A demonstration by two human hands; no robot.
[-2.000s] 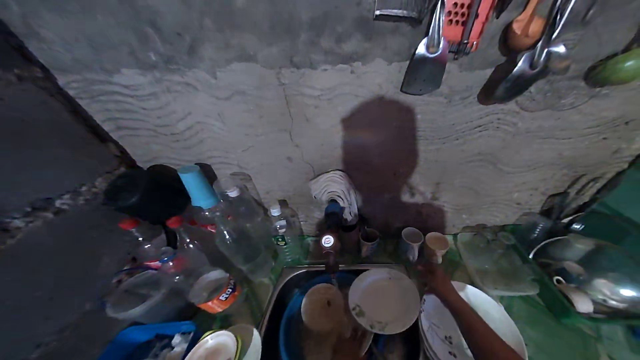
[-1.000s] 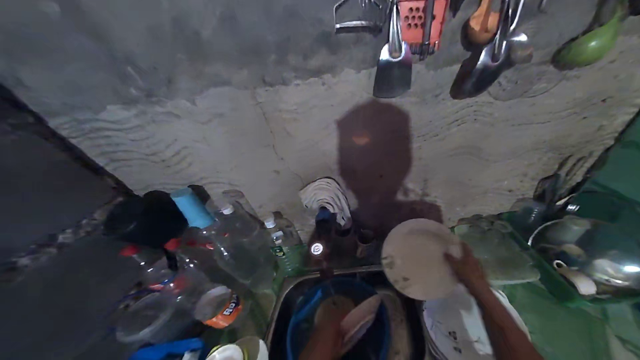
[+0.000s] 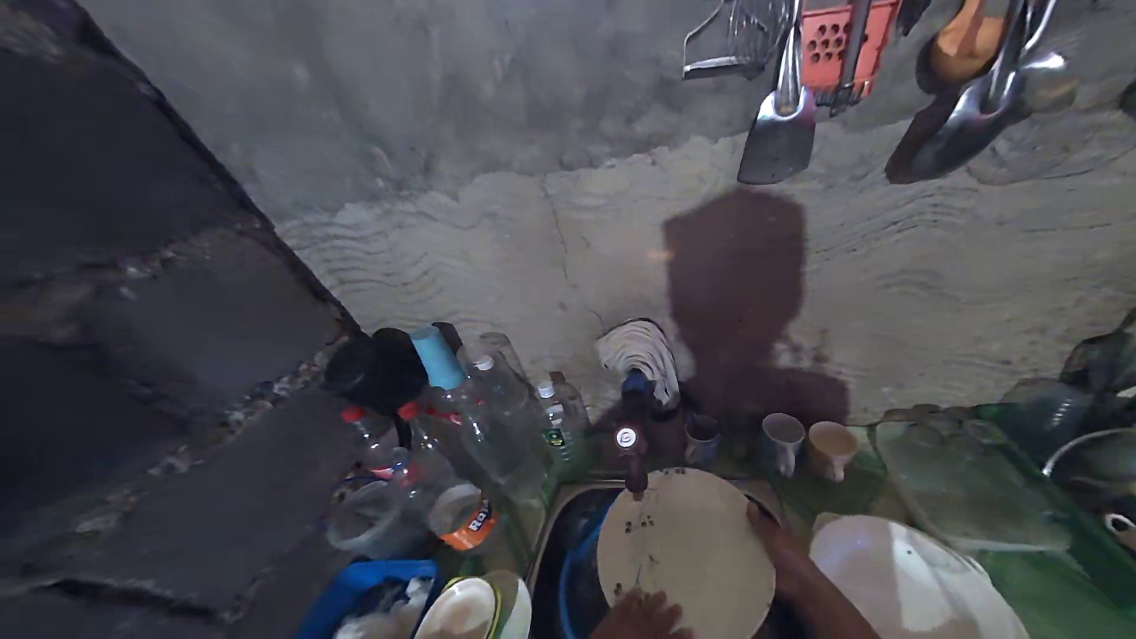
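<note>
A round plate with small dark marks is held over the sink, below the faucet. My right hand grips its right rim. My left hand lies on the plate's lower left part, fingers on its face; whether it grips the rim cannot be told. Beneath the plate, a blue basin shows in part in the sink. Large white plates rest on the green counter to the right of my right hand.
Mugs and a lidded clear container stand behind the plates. Plastic bottles, an orange-labelled tub, bowls and a blue basket crowd the left. Utensils, including a metal turner, hang on the wall above.
My right hand has moved left from above the stacked plates to over the sink. One second ago my left hand held a smaller dish in the basin; now it touches the round plate.
</note>
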